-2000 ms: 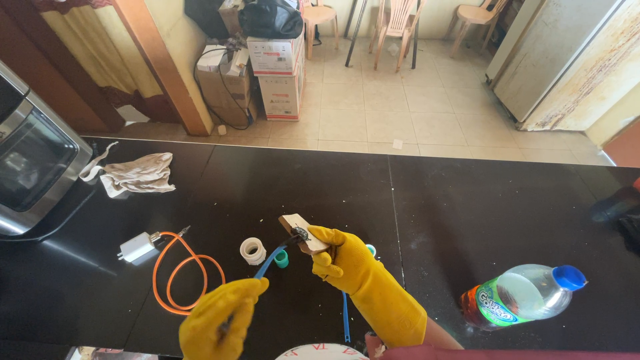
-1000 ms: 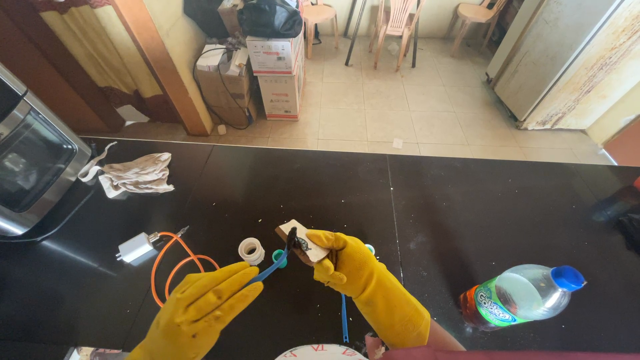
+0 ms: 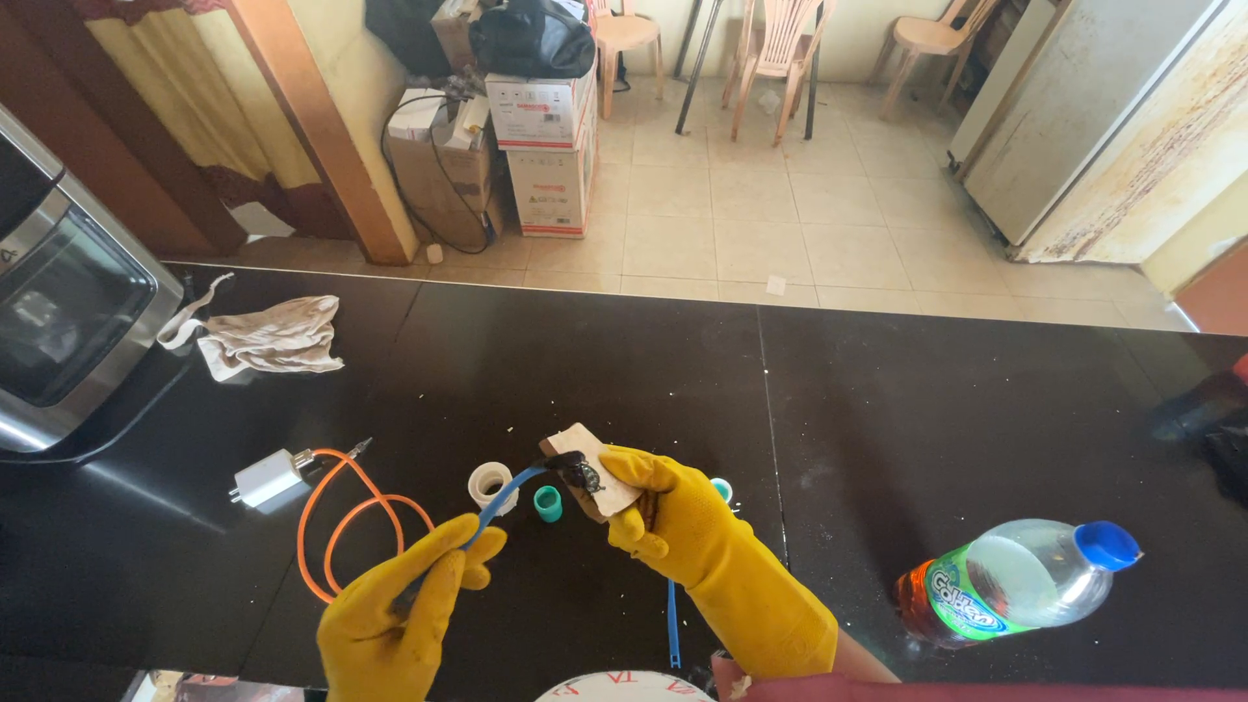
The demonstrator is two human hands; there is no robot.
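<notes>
My left hand (image 3: 414,604), in a yellow rubber glove, pinches a thin blue plastic strip (image 3: 504,495) whose far end is coated in black. That end touches a black, shiny patch (image 3: 582,474) on a small wooden block (image 3: 609,494). My right hand (image 3: 673,507), gloved alike, grips the block by its right side, thumb on top. Just left of the block, a small green cap (image 3: 548,504) and a white plastic ring-shaped fitting (image 3: 490,486) stand on the black countertop. Another green and white cap (image 3: 721,489) is partly behind my right glove.
A white charger (image 3: 271,480) with an orange cable (image 3: 310,526) lies at left, near a stained cloth (image 3: 278,336) and a countertop oven (image 3: 78,302). At right lies a plastic bottle (image 3: 1014,585). A second blue strip (image 3: 673,624) and a white round lid (image 3: 624,687) are near me.
My left hand has changed its hold on the blue strip, from flattened fingers one second ago to a pinch with the fingers curled. My right hand and the block have barely moved.
</notes>
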